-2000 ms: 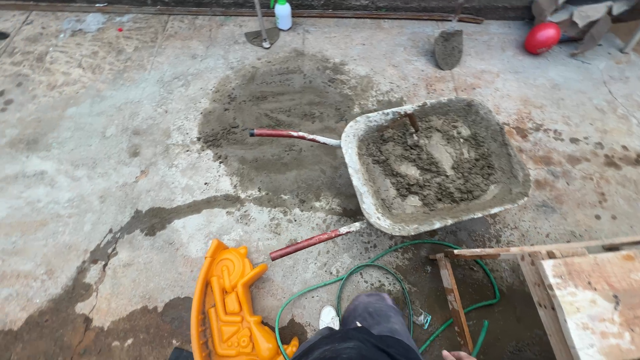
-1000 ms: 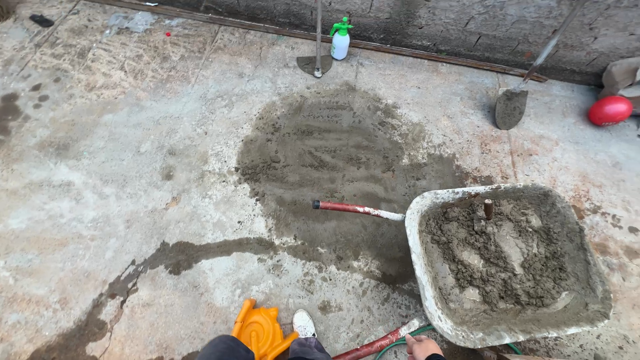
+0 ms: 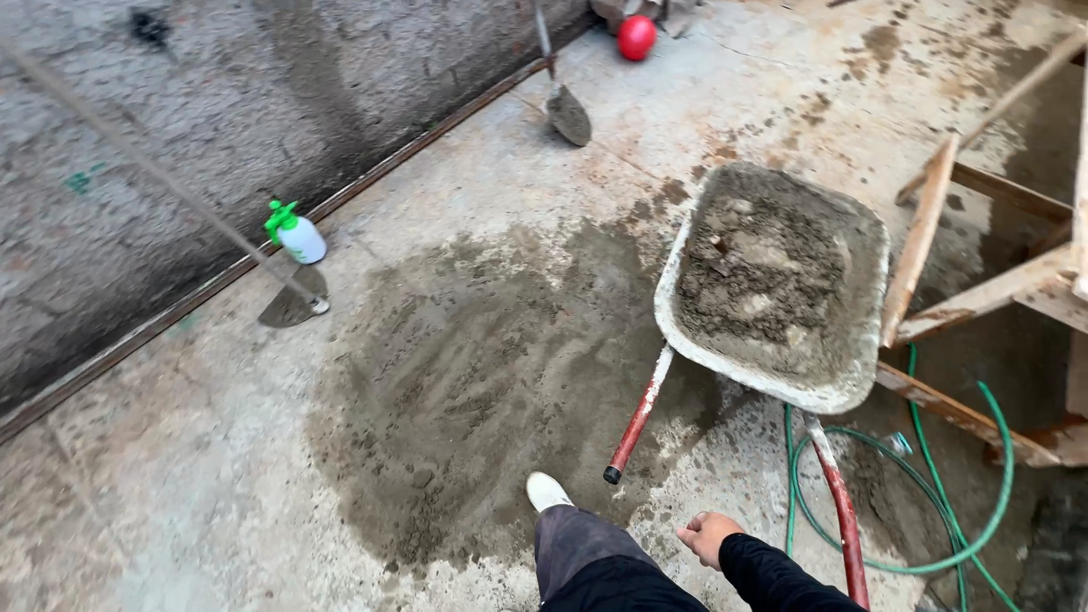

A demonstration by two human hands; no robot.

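Observation:
A wheelbarrow (image 3: 765, 391) with a whitish, mortar-crusted rim holds a heap of wet mortar (image 3: 756, 280). Its two red-and-white handles point toward me, the left one (image 3: 637, 421) ending in a black tip. Between the handles is my right hand (image 3: 711, 537), its fingers slightly curled, touching neither handle; whether it is fully open is unclear. Out of view is my left hand. Beside my white shoe (image 3: 546, 491) lies a wide patch of wet mortar residue (image 3: 476, 391) on the concrete floor.
Along the block wall (image 3: 212, 110) stand a hoe (image 3: 293, 302), a green-topped spray bottle (image 3: 302, 240), a shovel (image 3: 568, 115) and a red ball (image 3: 637, 37). A green hose (image 3: 914, 563) coils right of the wheelbarrow, near a wooden trestle (image 3: 922, 238).
The view has swung strongly. My right hand, at the frame's bottom edge near a handle one second ago, now shows whole between the handles. My foot now stands at the wet patch.

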